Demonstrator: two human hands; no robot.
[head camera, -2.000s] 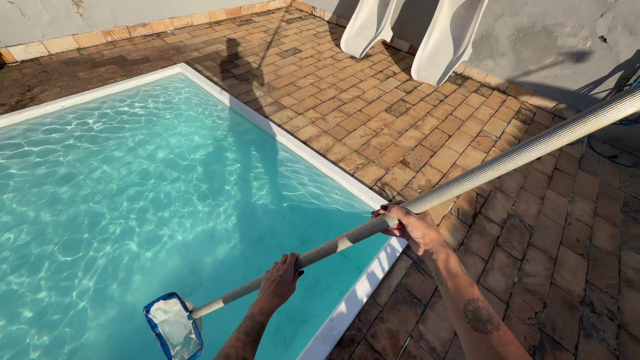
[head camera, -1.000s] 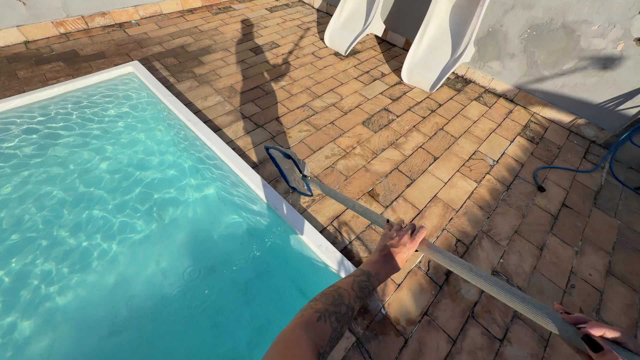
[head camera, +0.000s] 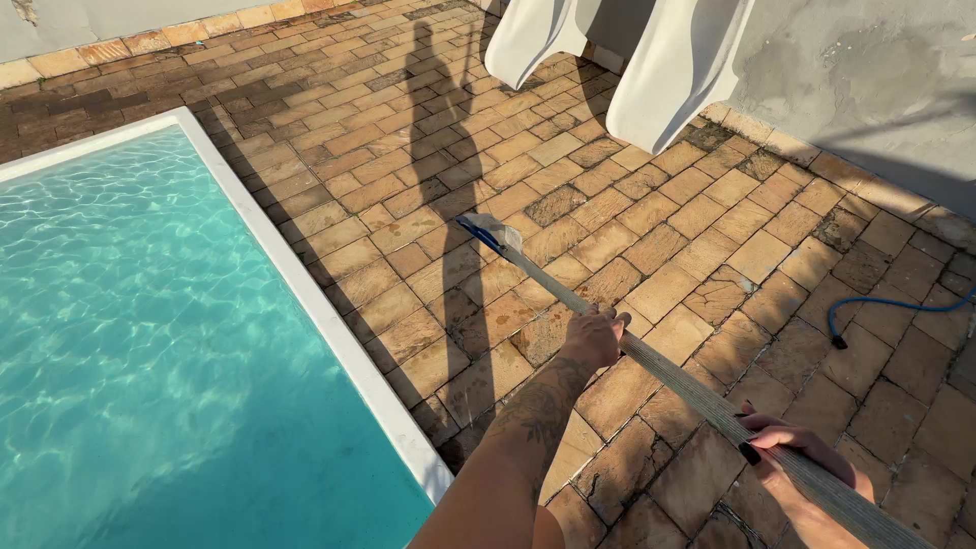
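A long ribbed pole runs from the lower right corner toward the middle of the head view. At its far end is a pool skimmer net with a blue frame and pale mesh, tilted over the brick paving. My left hand grips the pole about midway along its visible length, below the net. Nearer to me, my right hand is closed around the pole, its fingers partly hidden by it. The pool lies left of both hands.
A white pool edge borders the brick paving. Two white slides stand at the back, near a grey wall. At the right, a blue hose lies on the bricks. A person's shadow falls across the paving.
The skimmer net was in the pool two seconds ago, then over the pool's edge, and now it is over the paving. Both hands have stayed on the pole.
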